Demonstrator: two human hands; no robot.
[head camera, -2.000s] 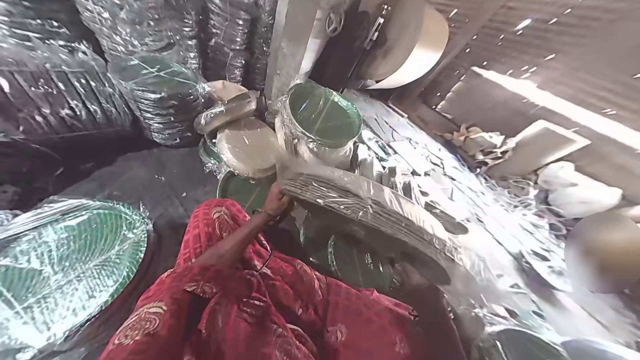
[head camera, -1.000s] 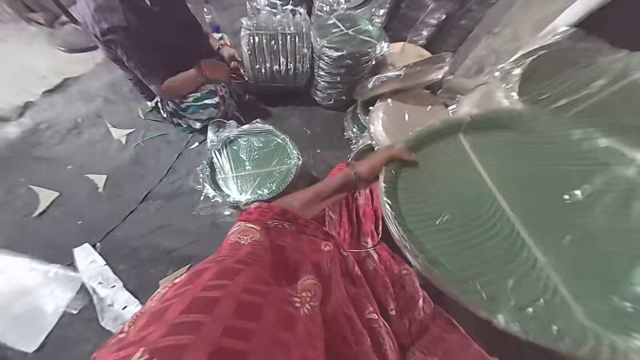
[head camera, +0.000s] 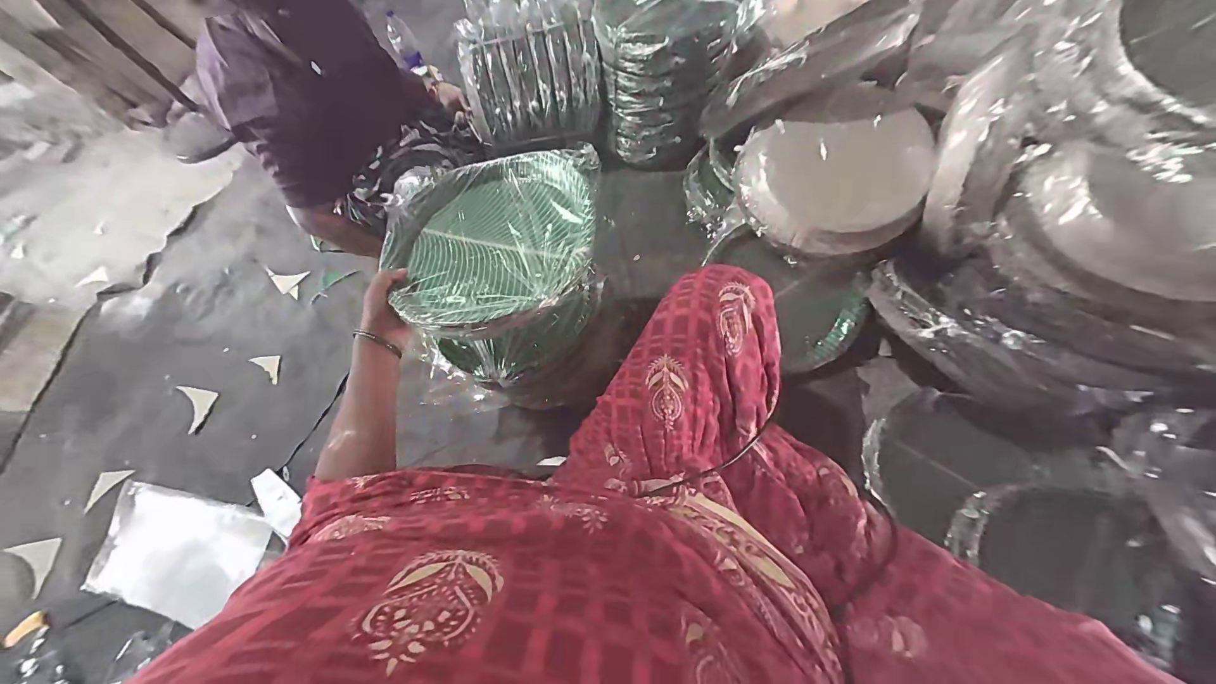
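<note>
My left hand (head camera: 388, 309), with a bangle at the wrist, grips the left rim of a green leaf-patterned plate wrapped in clear plastic film (head camera: 503, 237). That plate is tilted above another wrapped green plate (head camera: 518, 347) near the floor. My right hand is out of view. Red patterned cloth (head camera: 665, 399) covers my lap and raised knee. Right of the knee lies a dark green round plate (head camera: 807, 313), partly hidden by the cloth.
A co-worker in a purple top (head camera: 313, 104) sits at the upper left. Wrapped plate stacks (head camera: 655, 85) stand at the back. Pale round discs (head camera: 836, 180) and film-covered stacks (head camera: 1064, 323) crowd the right. Paper scraps (head camera: 198, 404) and a white sheet (head camera: 180, 551) lie on the dark floor.
My left hand has gone from the large green plate's rim at the right to the wrapped plate at the left, which is now tilted up. The view has shifted a lot.
</note>
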